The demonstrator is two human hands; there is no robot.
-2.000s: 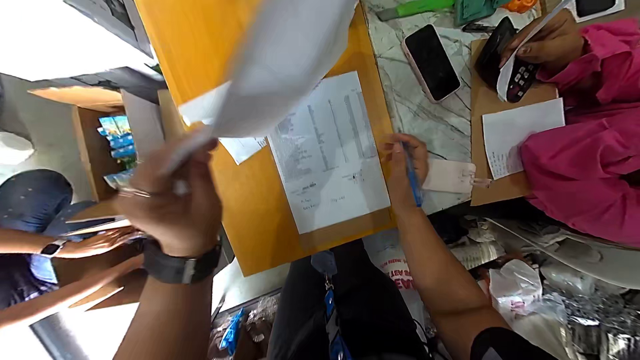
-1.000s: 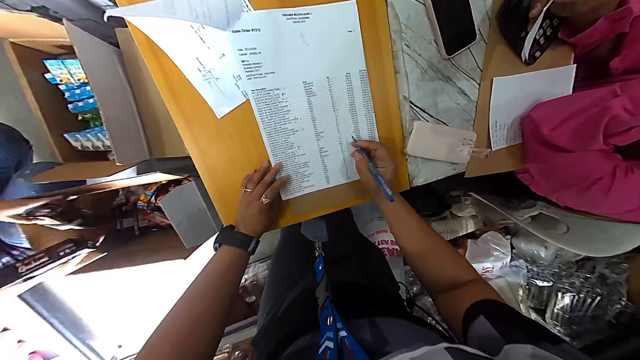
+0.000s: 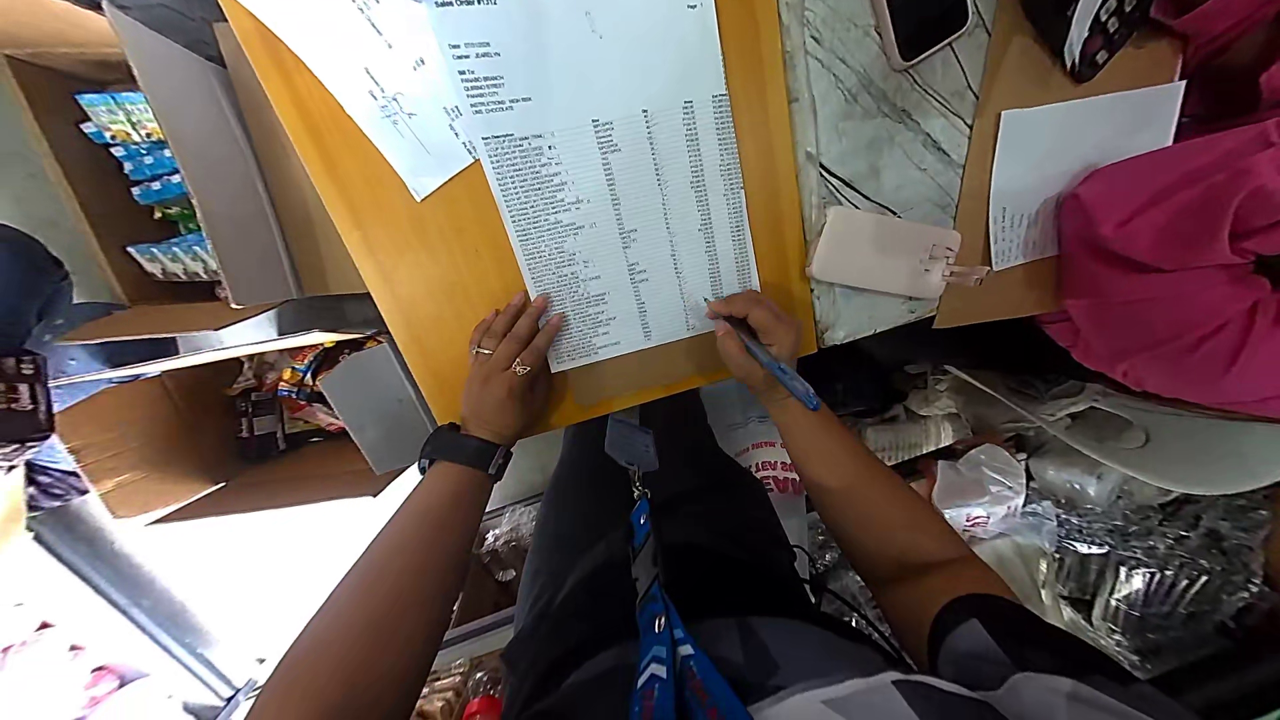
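A printed sheet of paper (image 3: 640,200) with rows of text and small pen marks lies on an orange-yellow tabletop (image 3: 400,260). My left hand (image 3: 510,370), with two rings, rests flat, its fingertips on the sheet's lower left edge. In my right hand (image 3: 765,340) is a blue pen (image 3: 770,362), its tip at the lower right columns of the page. Another sheet with handwriting (image 3: 390,100) lies to the upper left, touching the printed one. A dark watch (image 3: 466,452) is on my left wrist.
Right of the tabletop, a marble-patterned surface holds a pale pink case-like object (image 3: 885,252) and a smartphone (image 3: 925,25). A person in a pink garment (image 3: 1180,270) is beside a written sheet (image 3: 1080,170). Open cardboard boxes (image 3: 140,435) with packets stand left; plastic bags (image 3: 1130,570) lie lower right.
My left hand, which held up a blurred paper two seconds ago, now rests on the printed sheet. Another printed page is now in front of me, and the pen has moved lower on it.
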